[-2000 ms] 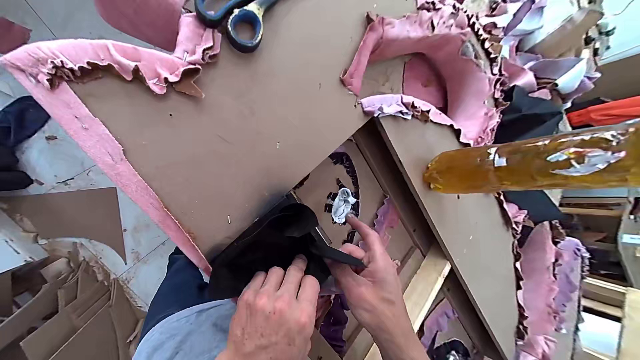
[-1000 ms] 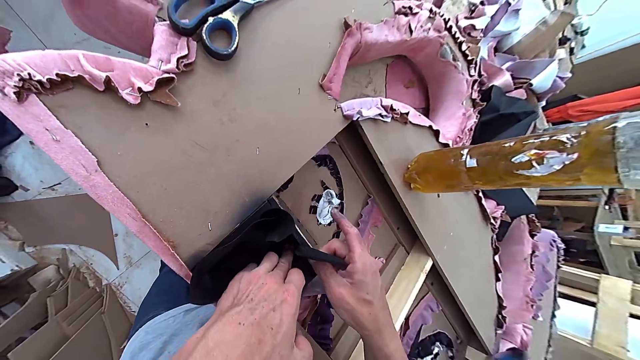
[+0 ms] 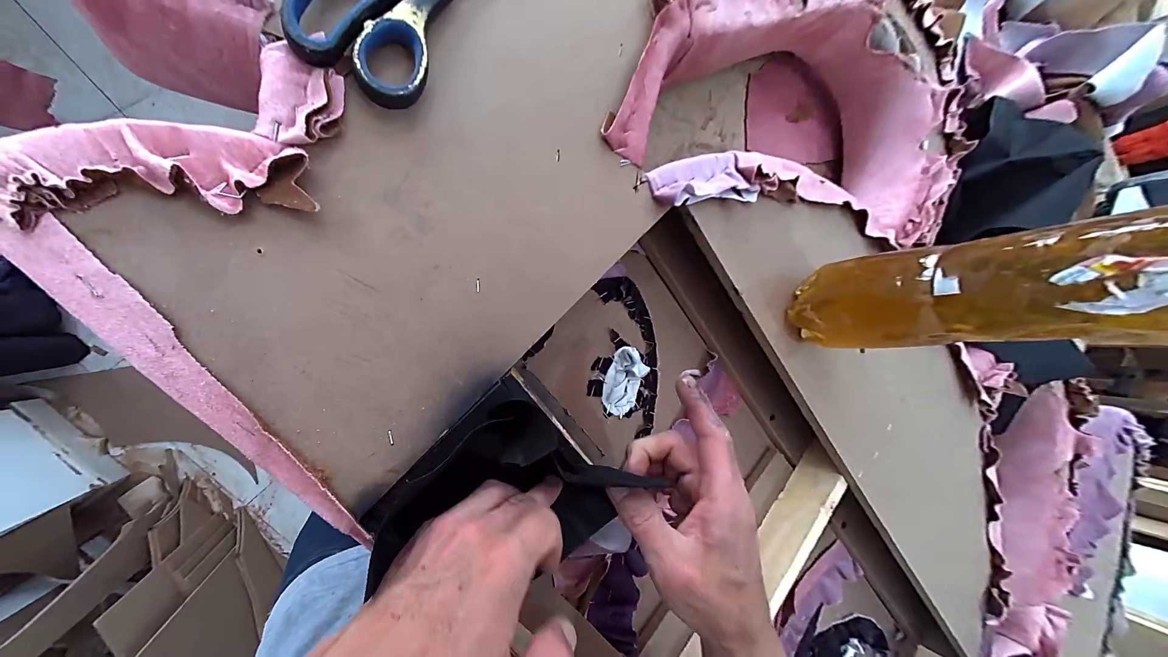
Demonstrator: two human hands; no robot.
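Note:
Black fabric lies bunched along the near edge of a brown board panel, part of an upholstered frame. My right hand pinches a narrow end of this fabric between thumb and fingers, its index finger raised. Over the fabric's near part lies my left hand, fingers bent onto the cloth; its fingertips are partly hidden. Pink upholstery fabric with a gathered, stapled edge wraps the panel's left side. Through the opening beside my right hand, a white bundle shows on an inner panel with black stapled strips.
Blue-handled scissors lie at the panel's far edge. An amber plastic-wrapped roll or bottle projects from the right above a second panel. A wooden slat crosses the frame. Cardboard pieces stand at lower left.
My left hand has shifted slightly along the black fabric. My right hand still pinches the fabric's end, its index finger now lifted higher.

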